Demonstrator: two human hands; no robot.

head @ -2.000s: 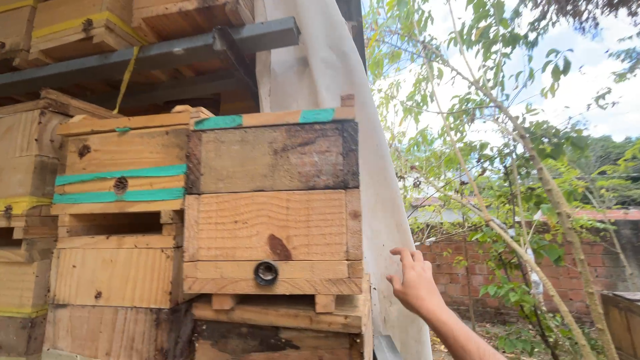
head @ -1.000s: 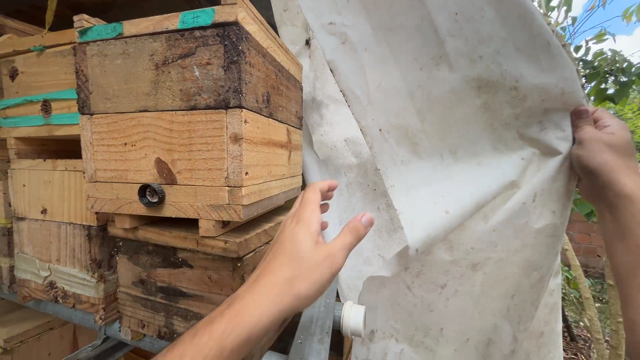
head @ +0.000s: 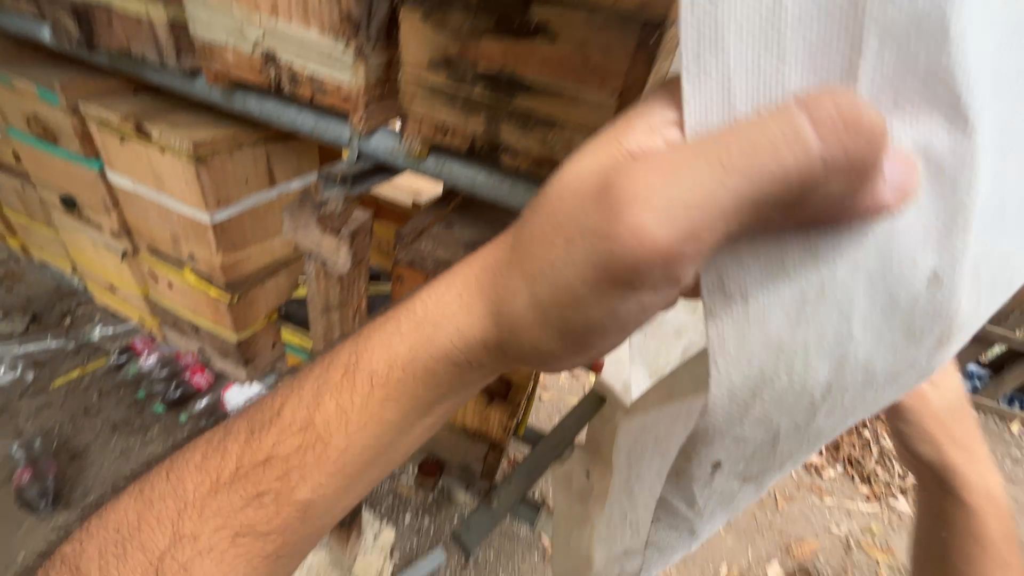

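My left hand (head: 640, 208) grips the edge of a white sheet (head: 824, 352), its thumb lying over the front and its fingers hidden behind. The hand is blurred by motion. My right hand (head: 932, 400) is mostly behind the lower right part of the same sheet; the wrist and forearm show, but the fingers do not. Just left of the sheet, above my left wrist, stands a dark-stained wooden hive box (head: 520, 80) on a metal rail (head: 264, 112).
Stacked wooden hive boxes (head: 208, 200) with yellow and white bands stand at the left. Plastic bottles (head: 176, 376) lie on the soil. A metal bar (head: 528, 472) slants below my left arm, and dry leaves (head: 868, 460) cover ground at the right.
My left hand, open beside the boxes one second ago, has taken hold of the sheet. My right hand, then gripping its right edge, has gone mostly behind it. The view has swung down.
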